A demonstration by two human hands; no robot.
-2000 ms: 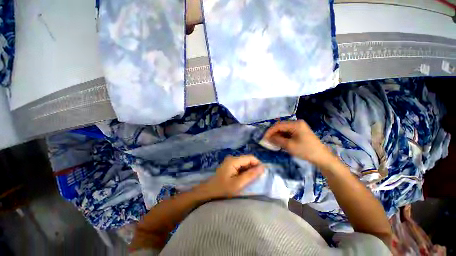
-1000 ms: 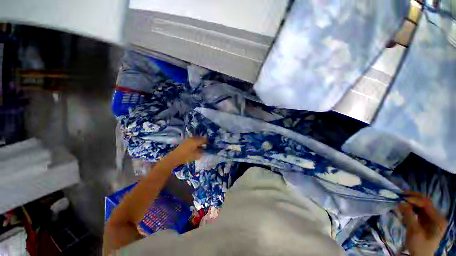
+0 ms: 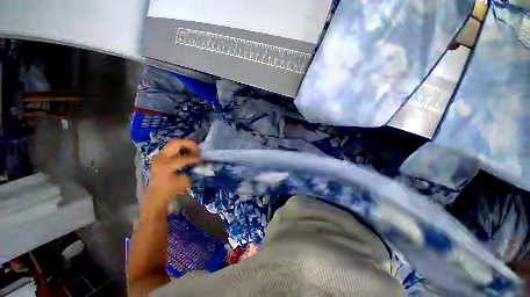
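My left hand (image 3: 176,164) grips one end of a blue floral fabric strip (image 3: 325,177) at the left of the lap. The strip runs in a blurred arc across my lap to the lower right edge. Only a small, blurred part of my right hand (image 3: 523,272) shows there, cut off by the picture's edge, so its grip cannot be made out. Two pale garment pieces (image 3: 372,58) with dark blue edges hang over the table's front edge at the upper right.
The white machine table (image 3: 244,58) has a ruler scale along its front edge. Crumpled blue floral fabric (image 3: 241,212) lies below it. A blue latticed crate (image 3: 194,246) stands on the floor at the lower left. White stacked material (image 3: 40,214) is at the far left.
The view has swung left since the earliest frame. Since the last one, my left hand has moved left and up with the strip's end, and my right hand has moved down and right, mostly out of view.
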